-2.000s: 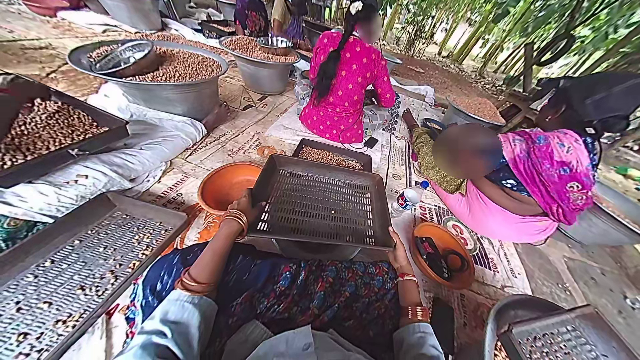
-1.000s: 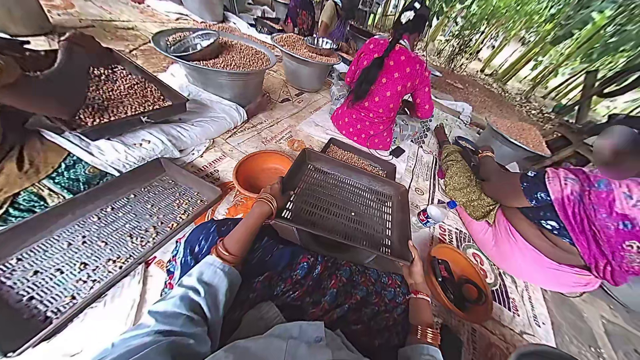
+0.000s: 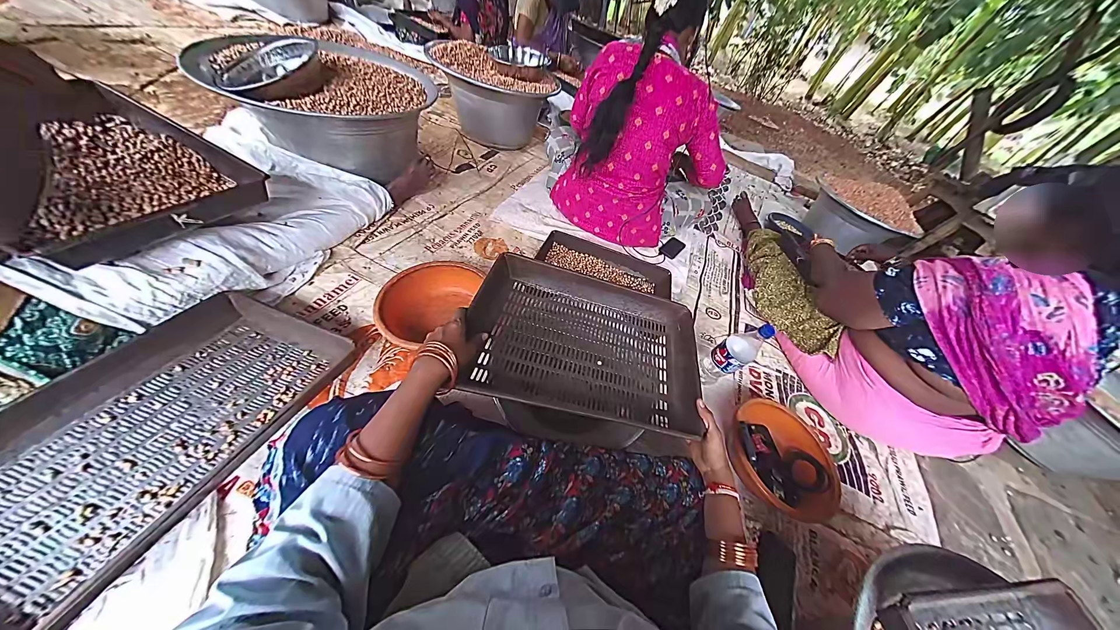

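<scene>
A dark slotted sieve tray [image 3: 577,350] is held between my hands over a metal basin [image 3: 569,424], which is mostly hidden beneath it. My left hand [image 3: 457,346] grips the tray's left side, and my right hand [image 3: 710,448] grips its lower right corner. One tiny pale bit lies on the slots. Just beyond the sieve is a smaller dark tray of nuts or beans [image 3: 599,267]. An orange bowl [image 3: 420,302] stands by my left hand. Another orange bowl [image 3: 801,429], holding dark items, stands by my right.
A large slotted tray with scattered pieces [image 3: 166,455] lies at left. Metal tubs [image 3: 341,140] of nuts or beans stand behind. A plastic bottle [image 3: 737,350] lies right of the sieve. One person [image 3: 634,140] sits ahead, another [image 3: 954,341] at right. Printed sacks cover the ground.
Both hands keep hold of the sieve tray throughout. At the far left, a co-worker's arm seen over the tray of nuts a second ago has shifted toward the frame's edge.
</scene>
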